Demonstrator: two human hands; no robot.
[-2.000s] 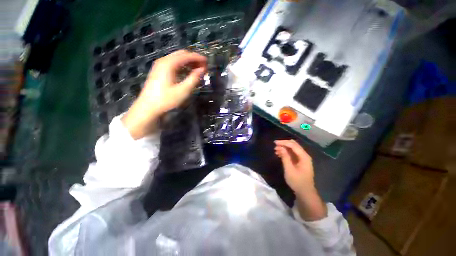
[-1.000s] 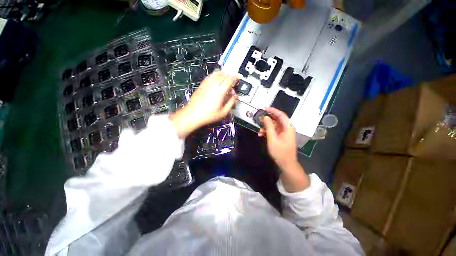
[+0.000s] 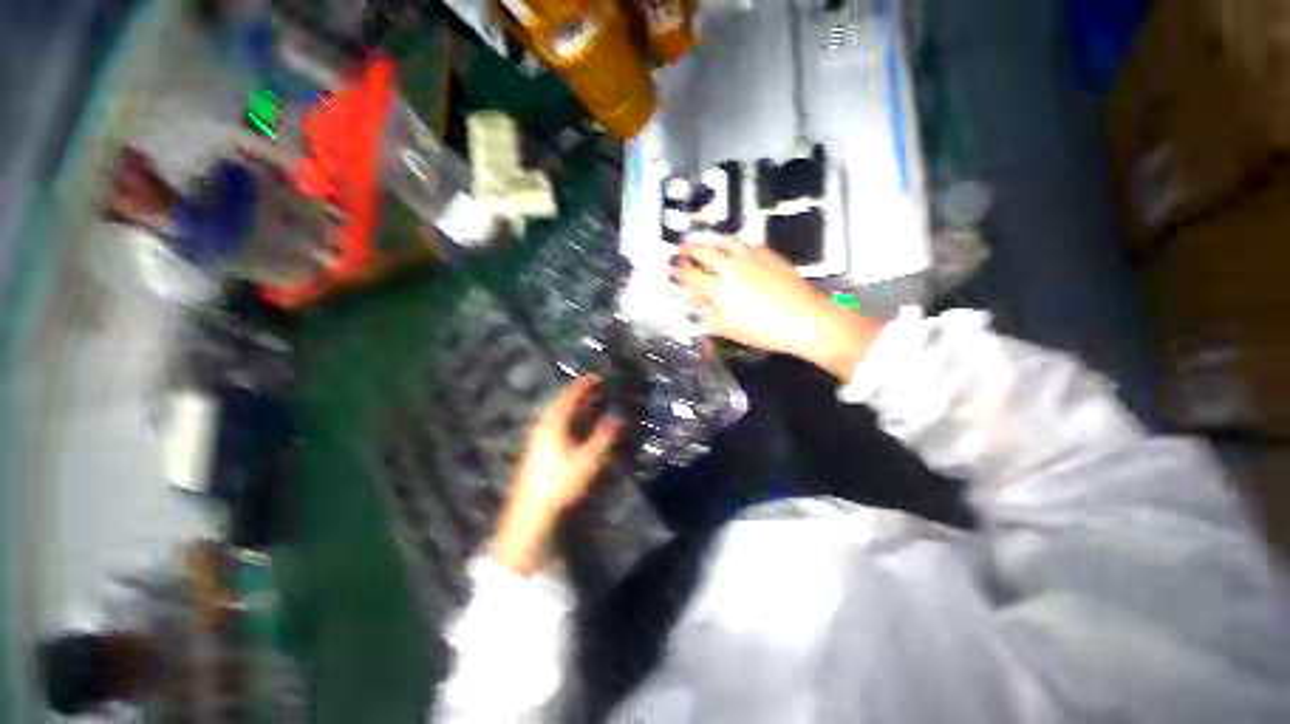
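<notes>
The picture is blurred. My left hand is over the large blister tray, thumb and fingers curled round a dark spot; whether this is a held housing or the tray behind, I cannot tell. My right hand reaches across the front left corner of the white press machine, fingertips just below the black fixture nest; what they hold, if anything, is hidden by blur. The second, shinier blister tray lies between my hands.
A green button shows on the machine front, beside my right wrist. An orange object stands at the machine's back left, with a pale block left of it. A red-orange strip is further left. Cardboard cartons are at right.
The view has turned, bringing the left side of the bench in. My left hand has moved from the machine's edge back over the tray. My right hand has moved left, towards the nests.
</notes>
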